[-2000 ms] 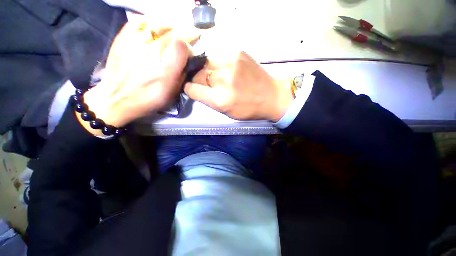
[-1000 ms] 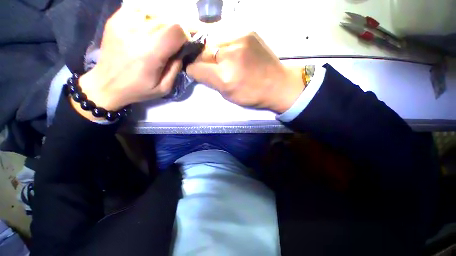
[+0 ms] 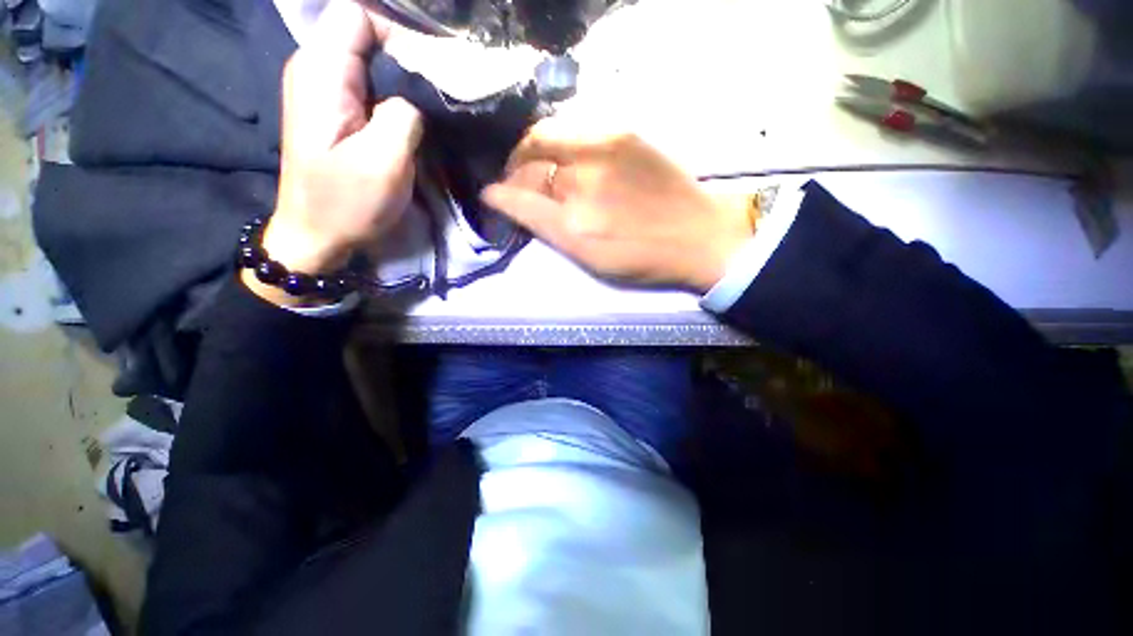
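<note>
A dark grey garment (image 3: 186,124) is heaped at the left of the white table, and part of it with pale inner material (image 3: 466,249) lies between my hands. My left hand (image 3: 342,168) grips the garment's edge, thumb and fingers closed on the cloth. My right hand (image 3: 621,205) holds the dark cloth near the needle area, its fingertips partly hidden by glare and cloth. A small grey cylindrical machine fitting (image 3: 555,77) stands just above my right fingers, with dark, blurred machine parts above it.
Red-gripped snips (image 3: 907,109) lie to the right on the white table. Silvery scissor handles (image 3: 873,10) show behind them. The table's front edge (image 3: 559,332) carries a scale. Striped-looking cloth (image 3: 134,466) lies at lower left, and folded pale cloth (image 3: 47,590) lies below it.
My hands have moved apart, and the garment is spread between them under the machine fitting. More pale material shows. The camera view has shifted, bringing the scissor handles in.
</note>
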